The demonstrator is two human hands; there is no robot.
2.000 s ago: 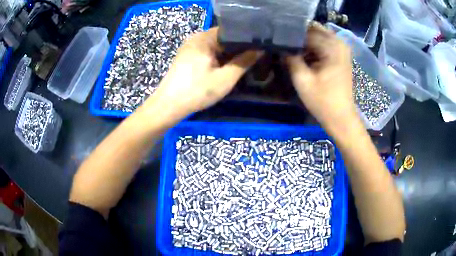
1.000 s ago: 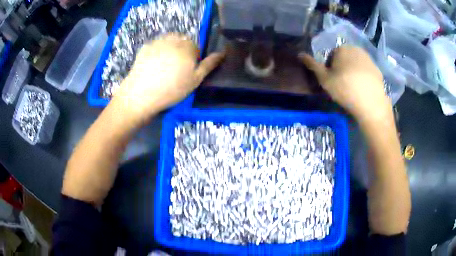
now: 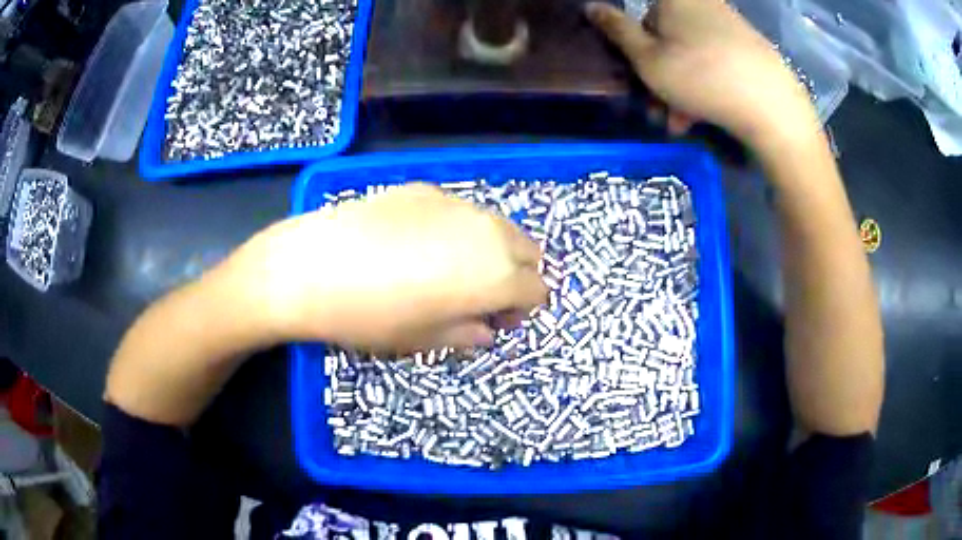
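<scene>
The near blue tray (image 3: 723, 316) is filled with bright silver pressed assemblies (image 3: 612, 316). My left hand (image 3: 411, 269) is over the left middle of this tray, fingers curled down at the parts; whether it holds any is hidden. My right hand (image 3: 707, 58) is beside the right end of the dark brown press base (image 3: 422, 63), thumb and fingers partly spread; its palm side is hidden. The light ring-shaped nest (image 3: 494, 44) stands on the base. The press head is out of view above.
The left blue tray (image 3: 253, 158) holds small sleeves. An empty clear bin (image 3: 116, 79) and a small clear tub of parts (image 3: 42, 227) are farther left. The right clear plastic bin (image 3: 828, 79) is partly behind my right hand. A yellow loop (image 3: 869, 234) lies right of my forearm.
My left hand has moved from the left blue tray to the near blue tray. My right hand has stayed near the base's right end. The view has tilted down, so the press head has left the frame.
</scene>
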